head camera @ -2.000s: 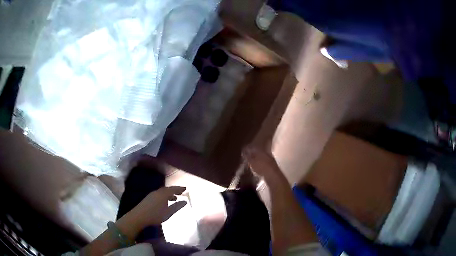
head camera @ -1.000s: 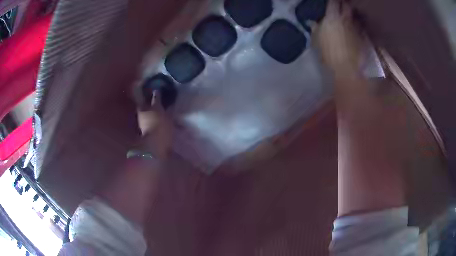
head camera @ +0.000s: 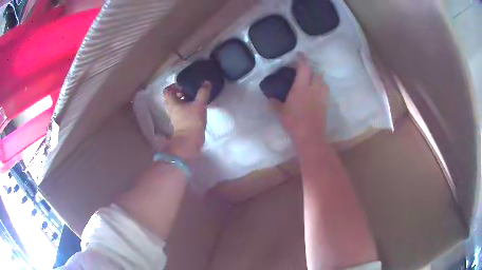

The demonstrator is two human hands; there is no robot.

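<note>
Several black rounded units sit in a row in the white blister tray [head camera: 238, 142] at the bottom of a deep carton [head camera: 412, 174]. My left hand [head camera: 187, 116] holds a black unit [head camera: 200, 79] at the row's left end, its thumb and fingers around the near side. My right hand [head camera: 306, 105] grips another black unit [head camera: 277, 84] near the middle of the tray, in front of the row. Three other units lie along the far edge: a small one [head camera: 233, 59], a larger one [head camera: 272, 36] and one at the top [head camera: 315, 16].
The carton's tall walls stand around both forearms. A red plastic object [head camera: 58, 58], perhaps a stool, is outside the carton at the upper left. A bright rack edge with small dark parts [head camera: 31, 205] shows at the lower left.
Since one second ago, my right hand has moved left and toward the tray's middle and now grips a unit. My left hand is now around a unit. The carton and tray appear shifted in view.
</note>
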